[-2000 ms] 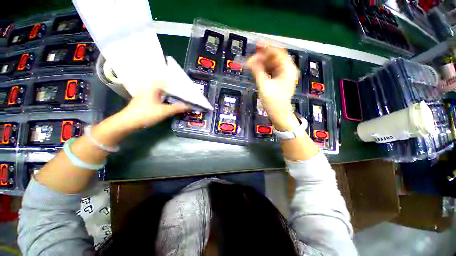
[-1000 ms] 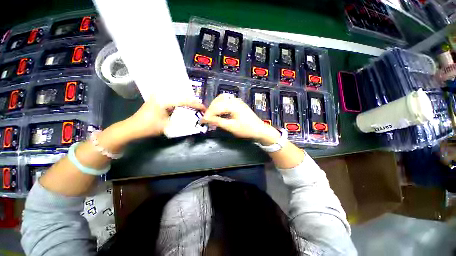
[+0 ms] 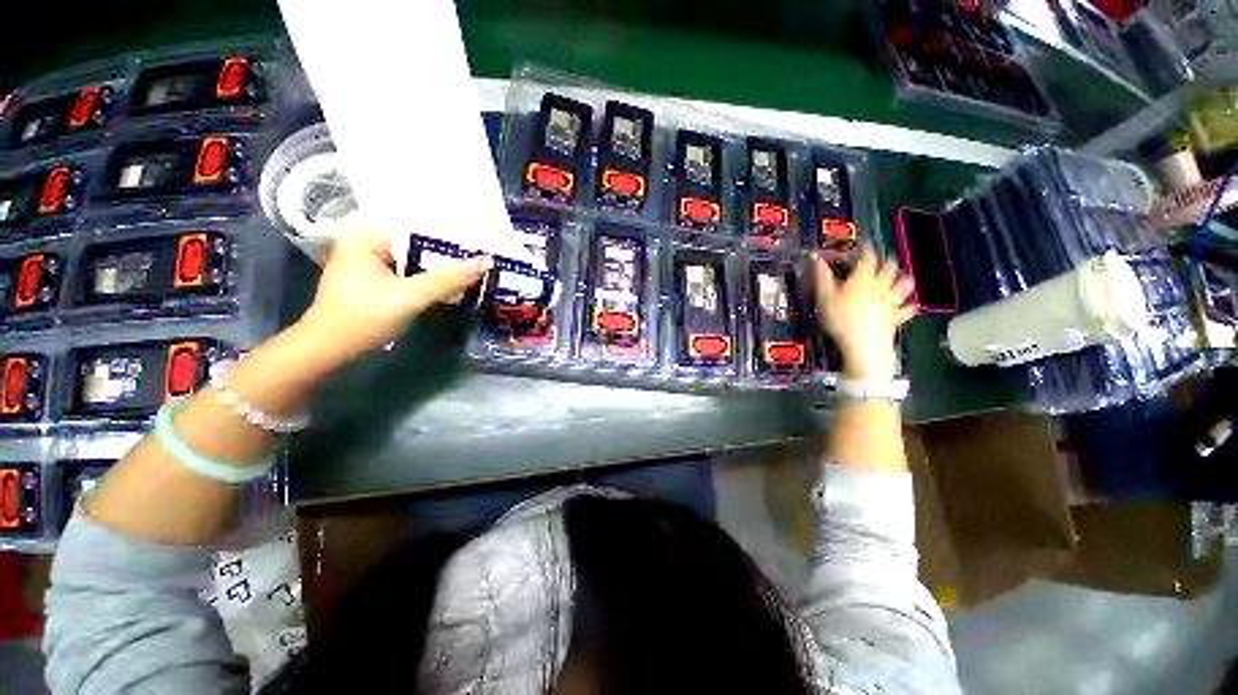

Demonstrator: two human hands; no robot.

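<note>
My left hand pinches the lower end of a long white liner strip, at the left of the clear blister tray. A dark piece with a dotted white edge shows at its fingertips; I cannot tell what it is. The tray holds two rows of black electronic units with red-orange ends. My right hand is at the tray's right end, fingers spread and apparently empty, covering most of the front right unit.
Trays of units lie at the left. A white roll stands beside the strip. A pink-edged phone, a cream tumbler and stacked clear trays are at the right. An open brown box is below the bench.
My right hand has moved from the strip's end beside my left hand to the tray's right end, and its fingers have spread. My left hand has moved slightly left, still with the strip.
</note>
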